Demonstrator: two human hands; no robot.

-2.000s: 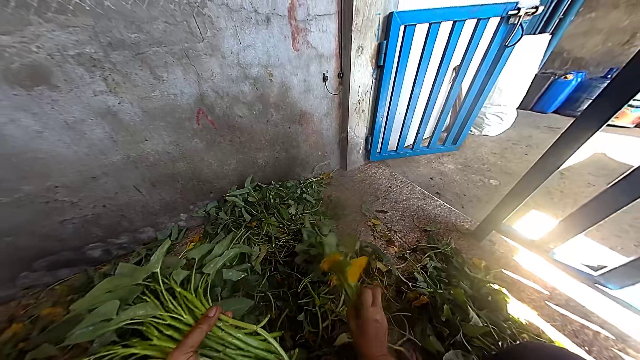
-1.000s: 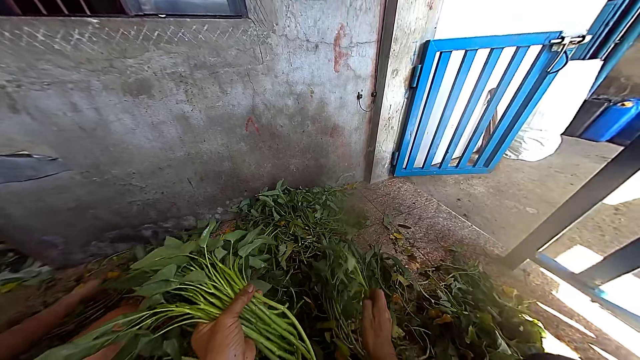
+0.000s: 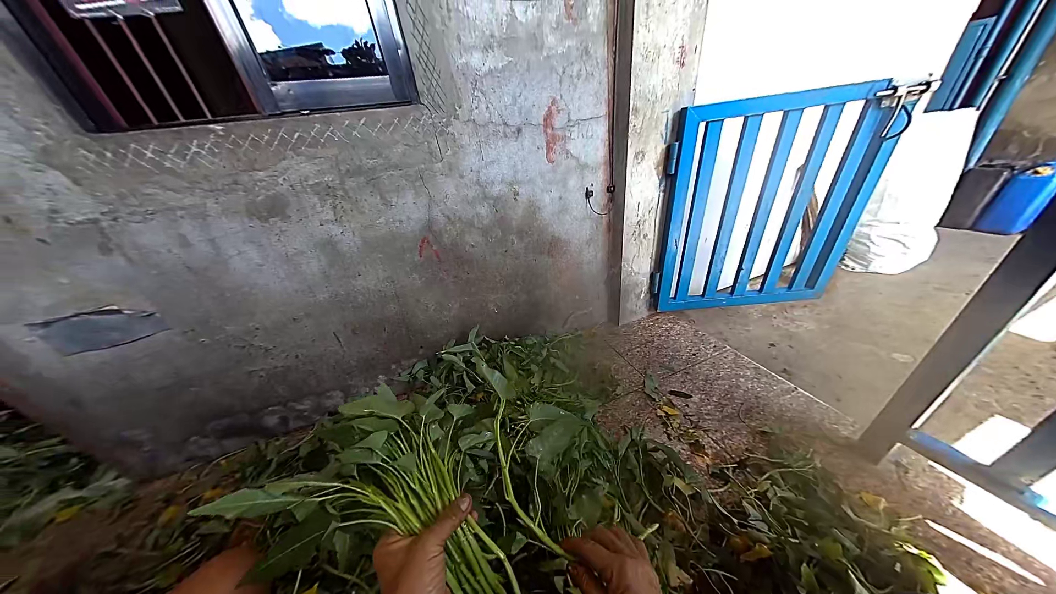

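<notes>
At the bottom middle, my left hand (image 3: 422, 549) is closed round a thick bunch of leafy green stems (image 3: 429, 487), its thumb across them. The leaves of the bunch fan out up and to the left. To the right of it, my right hand (image 3: 612, 561) pinches one long green stem (image 3: 507, 474) near its lower end; that stem rises to leaves at its top. Under and around both hands lies a heap of loose leafy greens (image 3: 536, 363) with some yellow leaves.
A grey plastered wall (image 3: 313, 247) with a window (image 3: 322, 49) stands behind the heap. A blue metal gate (image 3: 767, 198) is at the upper right, a metal railing (image 3: 965, 338) at the right. More greens (image 3: 49, 478) lie far left. Part of a bare limb (image 3: 219, 573) shows bottom left.
My right hand now holds a long single stem apart from the bunch; my left hand still grips the bunch. The view has turned to the left and shows more of the window.
</notes>
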